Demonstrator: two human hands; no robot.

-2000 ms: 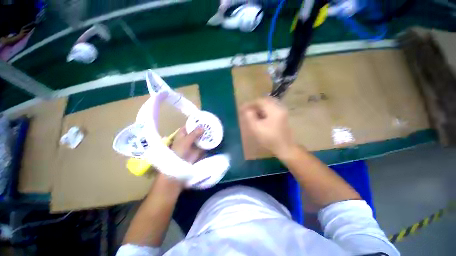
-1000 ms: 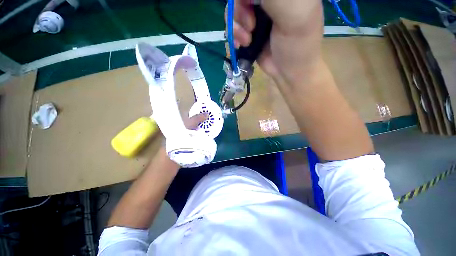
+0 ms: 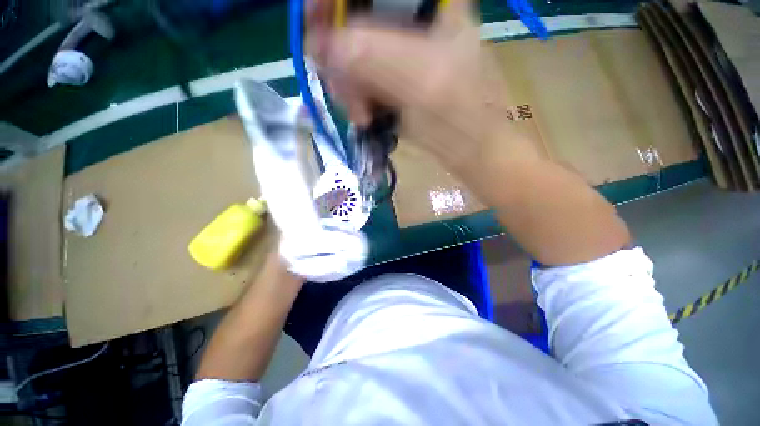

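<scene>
The white cat-ear headphones (image 3: 279, 179) are held over the bench's near edge. My left hand (image 3: 333, 200) holds them from below, mostly hidden, with a finger on the slotted disc of the ear cup (image 3: 344, 210). My right hand (image 3: 392, 71), blurred, is closed around the hanging power screwdriver (image 3: 383, 133). The tool's metal nose is at the upper right rim of that ear cup; whether it touches cannot be told. The yellow glue bottle (image 3: 227, 237) lies on the left cardboard, beside the headphones.
A crumpled wipe (image 3: 84, 215) lies on the left cardboard sheet (image 3: 125, 283). Another headset (image 3: 71, 66) is on the green conveyor at upper left. Stacked cardboard layers (image 3: 700, 91) stand at the far right. A blue air hose (image 3: 297, 58) hangs beside the tool.
My right hand first reached up to the screwdriver, then brought its nose down and left to the ear cup. The headphones turned more upright. The glue bottle now lies apart from my left hand.
</scene>
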